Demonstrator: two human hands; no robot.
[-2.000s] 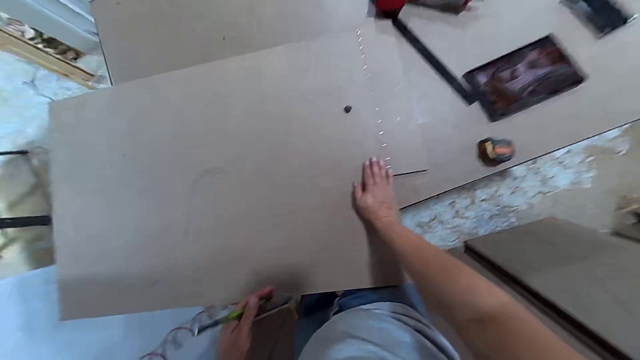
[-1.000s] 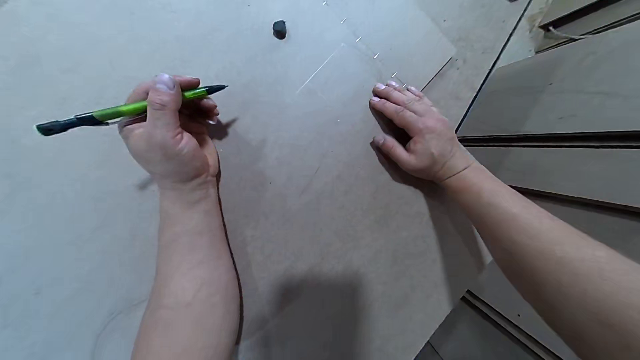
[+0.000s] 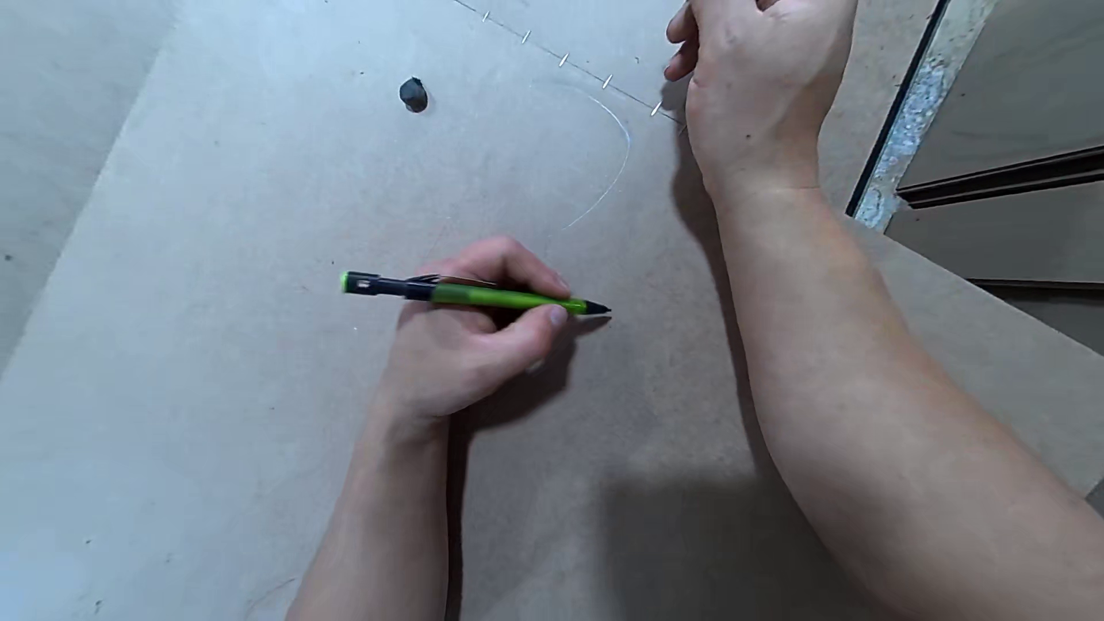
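Note:
My left hand (image 3: 483, 323) holds a green and black mechanical pencil (image 3: 496, 297) between thumb and fingers. Its dark tip points right, close above a large flat grey-brown board (image 3: 259, 414); whether it touches cannot be told. At the upper right, my right hand (image 3: 763, 69) rests at the board, its fingers partly cut off by the top edge of the view. Beside it, a slanting row of small bright staples or pins (image 3: 564, 59) runs along a thin seam. Left of the seam sits a small dark lump (image 3: 414, 95). A thin pale curved line (image 3: 627, 138) lies between the lump and my right wrist.
Stacked panels with dark edges (image 3: 1018, 172) are at the right, lower than the board. A speckled floor strip (image 3: 906, 138) shows between them and a dark-edged surface. Another pale surface (image 3: 52, 112) lies beyond the board's left edge.
The view has moved much closer to the board. My left hand, at the board's near edge two seconds ago, is now over the board with the pencil, nearer my right forearm.

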